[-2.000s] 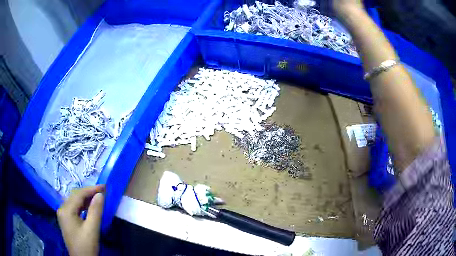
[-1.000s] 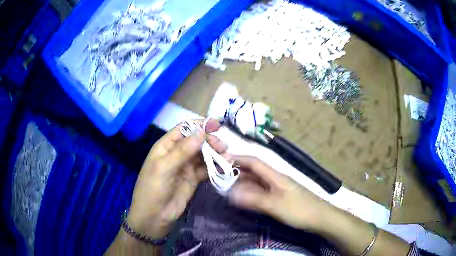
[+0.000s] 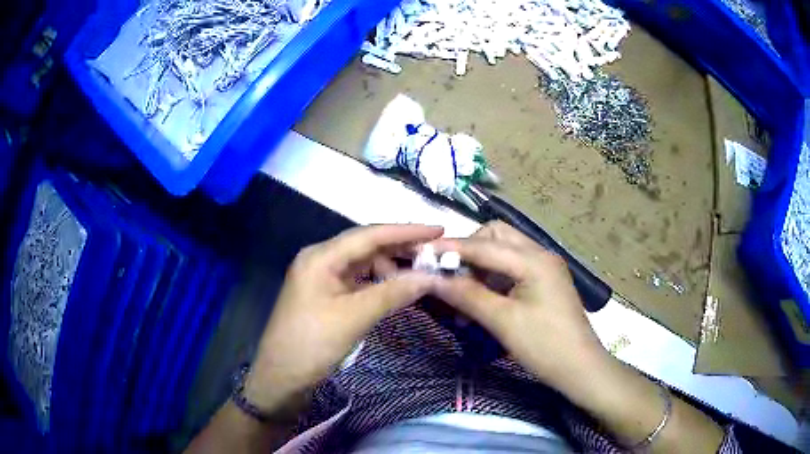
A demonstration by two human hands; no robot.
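My left hand (image 3: 355, 275) and my right hand (image 3: 502, 279) meet above my lap, just in front of the white table edge. The fingertips of both hands pinch small white plastic pieces (image 3: 437, 259), two short white ends showing between them. The rest of what they hold is hidden by the fingers; I cannot tell how the cord lies. The padded hammer (image 3: 426, 155) lies on the cardboard and table edge beyond my hands, its black handle partly behind my right hand.
White plastic housings (image 3: 533, 31) lie heaped at the far side, with small metal parts (image 3: 608, 120) right of them on brown cardboard (image 3: 533, 191). A blue tray (image 3: 240, 115) with corded pieces is at left, stacked blue trays (image 3: 133, 301) lower left, another blue tray (image 3: 766, 239) at right.
My right hand came back from the far tray to meet my left. The looped white cord seen between my hands a second ago is now mostly hidden; small white ends show at the fingertips.
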